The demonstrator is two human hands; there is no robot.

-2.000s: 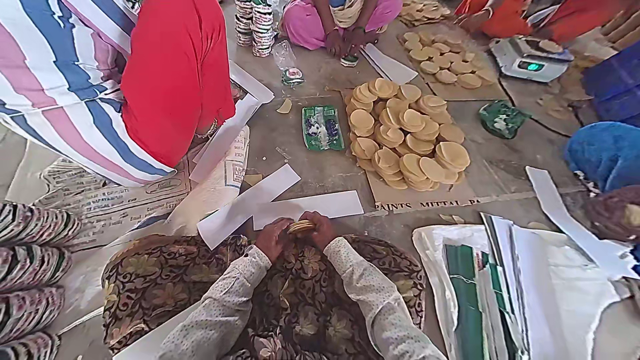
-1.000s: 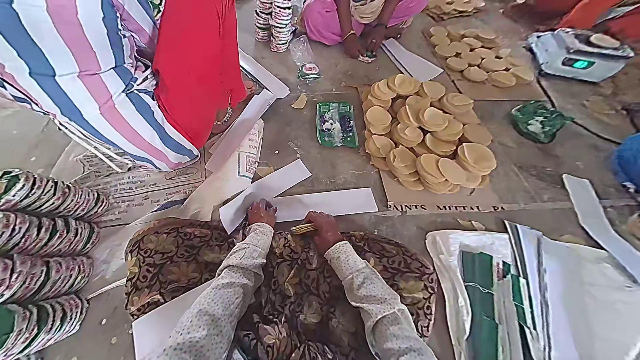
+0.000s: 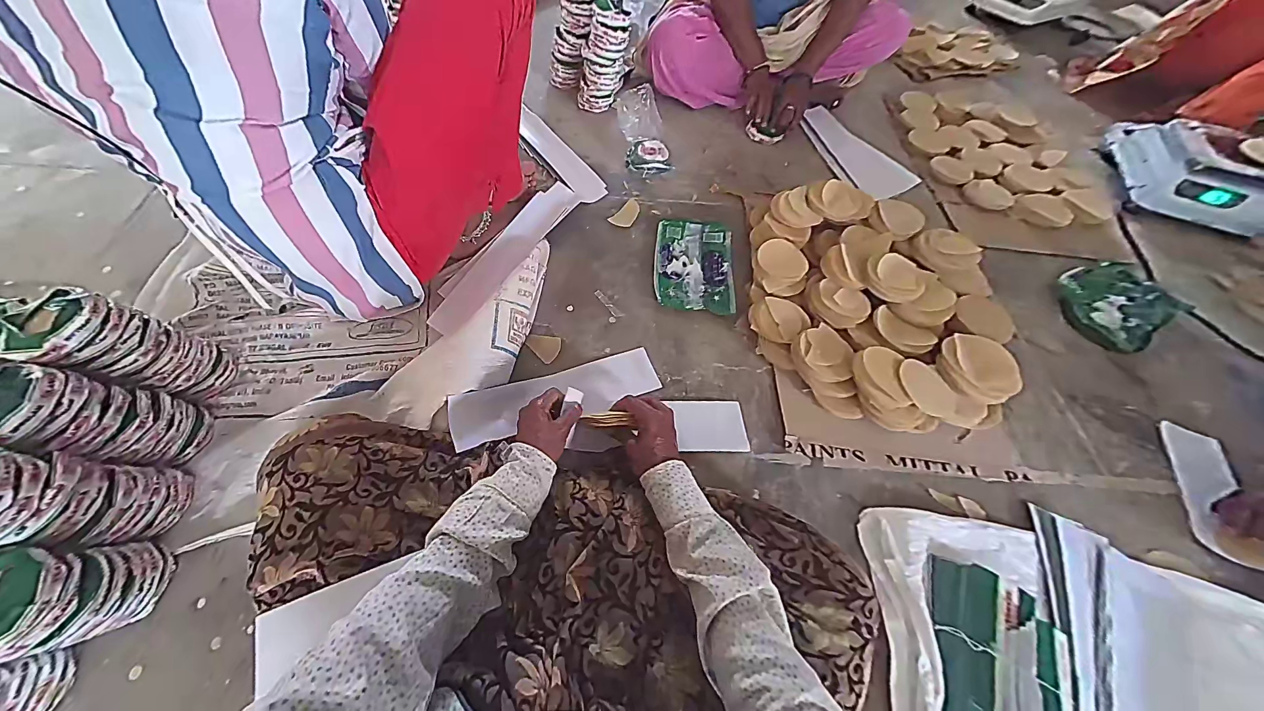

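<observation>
My right hand (image 3: pixel 650 432) grips one end of a small stack of thin tan discs (image 3: pixel 606 420), seen edge-on above my patterned lap. At the stack's other end, my left hand (image 3: pixel 548 425) pinches the end of a white strip (image 3: pixel 572 398); whether its fingers also touch the discs cannot be told. Two flat white paper strips lie just beyond my hands, one angled (image 3: pixel 602 378) and one running right (image 3: pixel 713 427). Farther right, many similar discs (image 3: pixel 894 306) are heaped on cardboard. A green printed plastic packet (image 3: pixel 695 267) lies beyond the strips.
Rows of packed discs (image 3: pixel 94 415) stand at the left. A person in red (image 3: pixel 444 138) sits front left, another in pink (image 3: pixel 691 54) at the back. Near my right knee lie white and green sheets (image 3: pixel 963 622). A digital scale (image 3: pixel 1190 178) and a green bundle (image 3: pixel 1116 304) are farther right.
My left hand, at the paper strips and apart from the discs one second ago, is back beside the stack with a white strip end between its fingers. The right hand still holds the discs.
</observation>
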